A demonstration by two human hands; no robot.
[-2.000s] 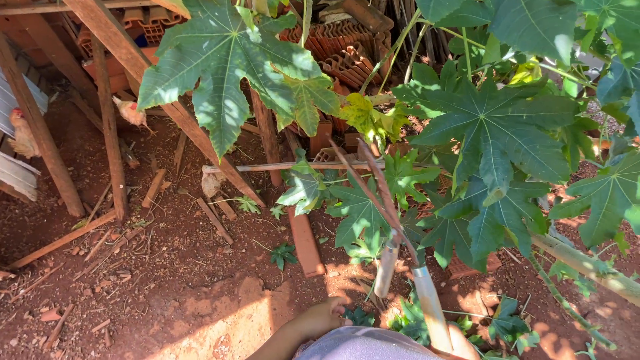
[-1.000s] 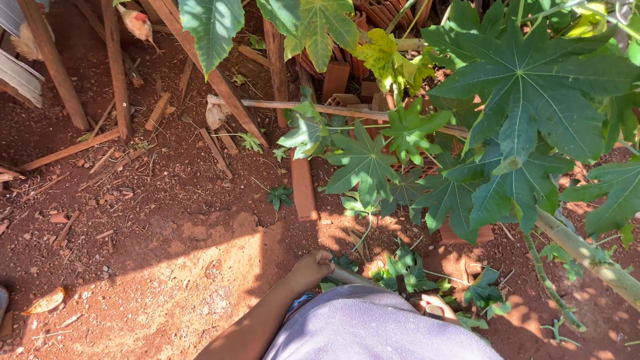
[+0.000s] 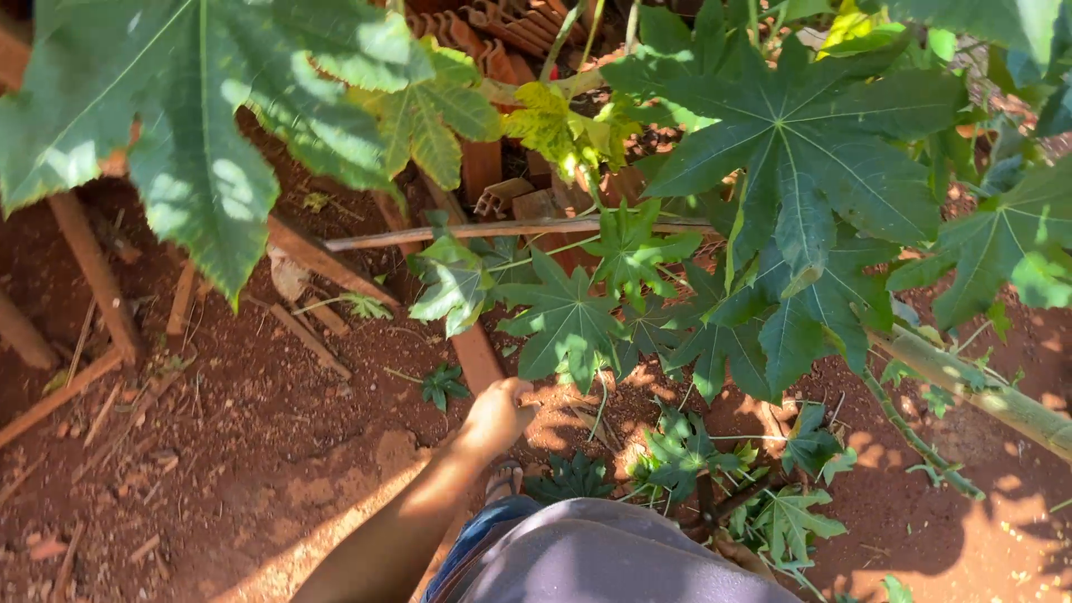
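Note:
My left hand [image 3: 500,414] is stretched out over the red soil, below the hanging leaves of a castor bean plant [image 3: 779,126]. Its fingers are loosely curled, and nothing shows in them. My right hand [image 3: 741,554] is low beside my shirt, mostly hidden. It grips a dark, rusty tool [image 3: 718,507] that looks like garden shears, its two blades spread apart over cut leaves. A smaller castor leaf [image 3: 574,314] hangs just above and right of my left hand. Cut leafy sprigs [image 3: 682,448] lie on the soil between my hands.
A thick pale stem [image 3: 980,389] slants across the right side. A thin wooden pole [image 3: 519,226] runs level behind the leaves. Leaning wooden posts [image 3: 96,272] and scattered sticks are at the left. Stacked clay roof tiles [image 3: 519,25] stand at the back. A sandaled foot [image 3: 504,480] shows below my left hand.
My left hand has moved forward, away from my body, where it was near a handle. The shears, upright in front of me two seconds ago, are now low at my right side.

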